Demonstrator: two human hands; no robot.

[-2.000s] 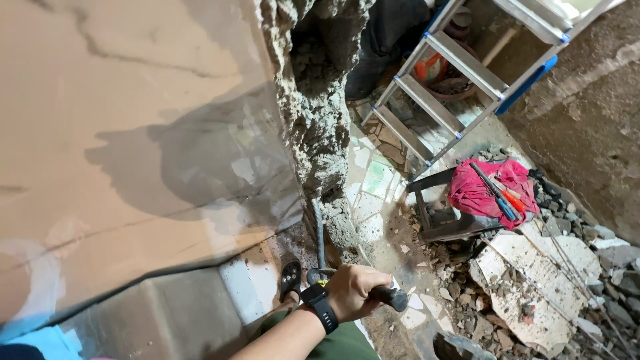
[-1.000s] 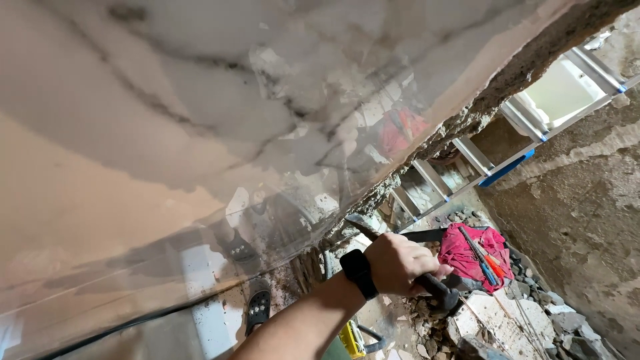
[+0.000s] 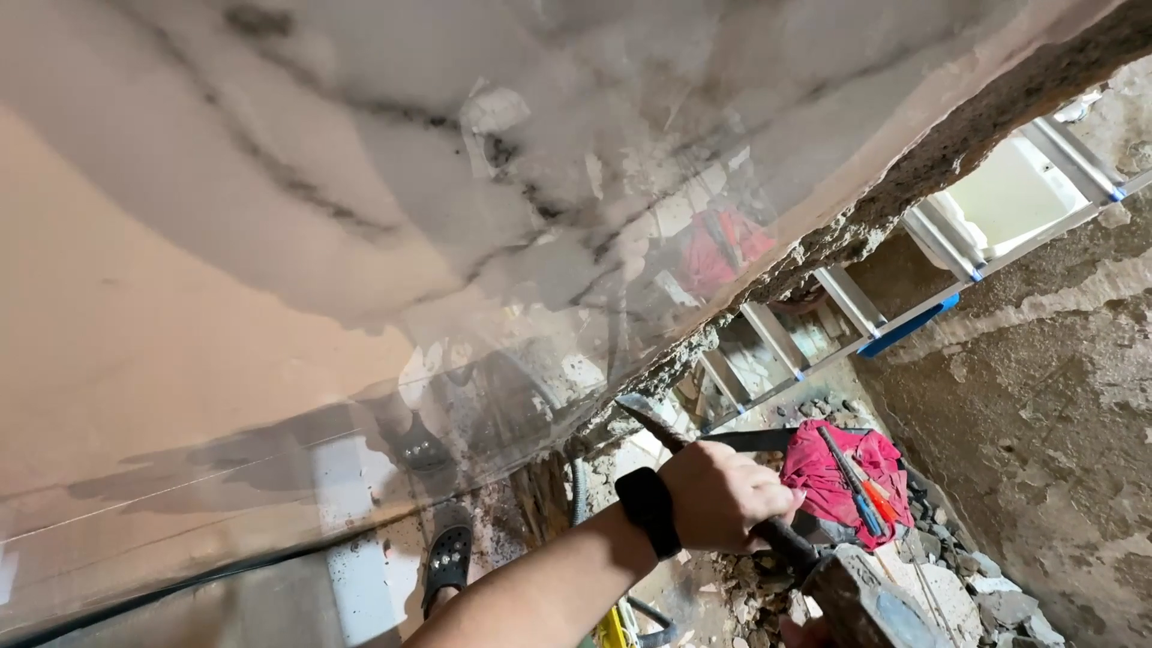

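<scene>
My left hand (image 3: 724, 495), with a black watch on its wrist, grips a steel chisel (image 3: 661, 430) at the lower centre. The flat chisel tip points up-left at the broken lower edge of the glossy, dark-veined tiled wall (image 3: 378, 225); whether it touches cannot be told. Close to the chisel's struck end is a heavy hammer head (image 3: 873, 598), worn and dusty. Only a bit of my right hand (image 3: 804, 632) shows at the bottom edge beside the hammer head; the handle and most of that hand are hidden.
An aluminium ladder (image 3: 846, 301) leans beyond the wall's rough edge. A pink cloth (image 3: 823, 468) bears an orange-handled tool (image 3: 880, 504) and a blue-handled one. Rubble (image 3: 1008, 612) lies along the brown wall (image 3: 1062, 432). A foot in a dark clog (image 3: 448, 558) and a corrugated hose (image 3: 578, 490) are below.
The view has swung strongly toward the tiled wall. The chisel tip now shows by its broken edge, and the hammer head has come into sight at the chisel's other end.
</scene>
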